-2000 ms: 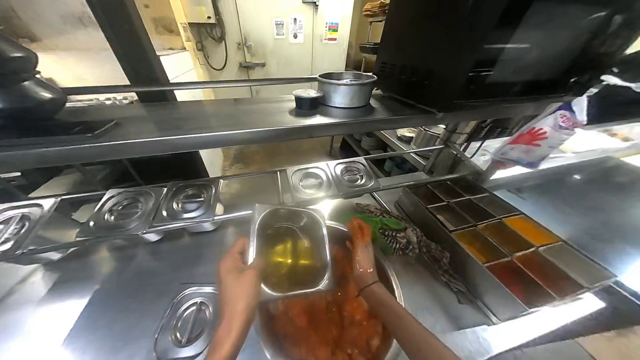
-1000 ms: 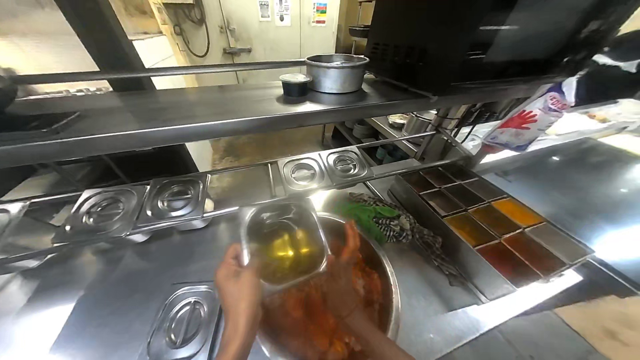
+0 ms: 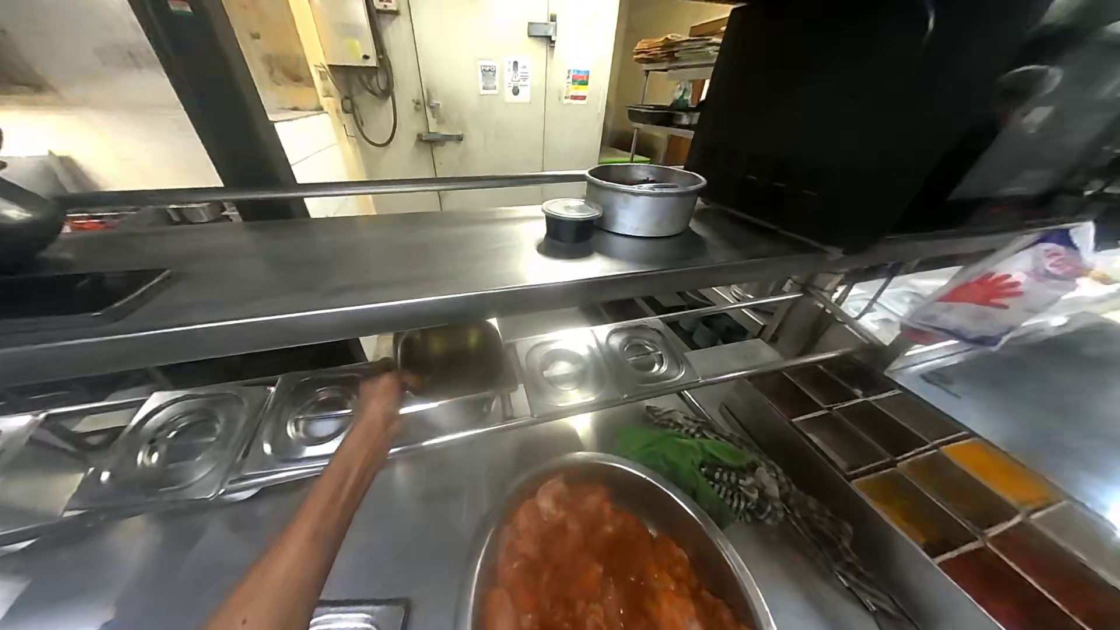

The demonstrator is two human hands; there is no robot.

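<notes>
My left hand [image 3: 389,394] grips the left rim of a square steel container [image 3: 453,354] with yellowish oil. The container is at the rack below the shelf, between a lidded pan [image 3: 317,416] on its left and another lidded pan [image 3: 560,369] on its right. My right hand is out of view. Nearer to me, a large round steel bowl [image 3: 744,577] holds pieces coated in red-orange marinade. A green and patterned cloth [image 3: 700,464] lies against the bowl's upper right side.
A steel shelf [image 3: 350,262] crosses above the rack, bearing an aluminium pot [image 3: 646,206] and a small lidded tub [image 3: 570,223]. A divided spice tray [image 3: 927,477] stands at the right. Another steel lid [image 3: 359,615] lies at the lower edge. A plastic bag [image 3: 997,289] hangs at right.
My left hand has carried the oil container forward from above the bowl to the rack. My right hand, over the bowl earlier, has left the view.
</notes>
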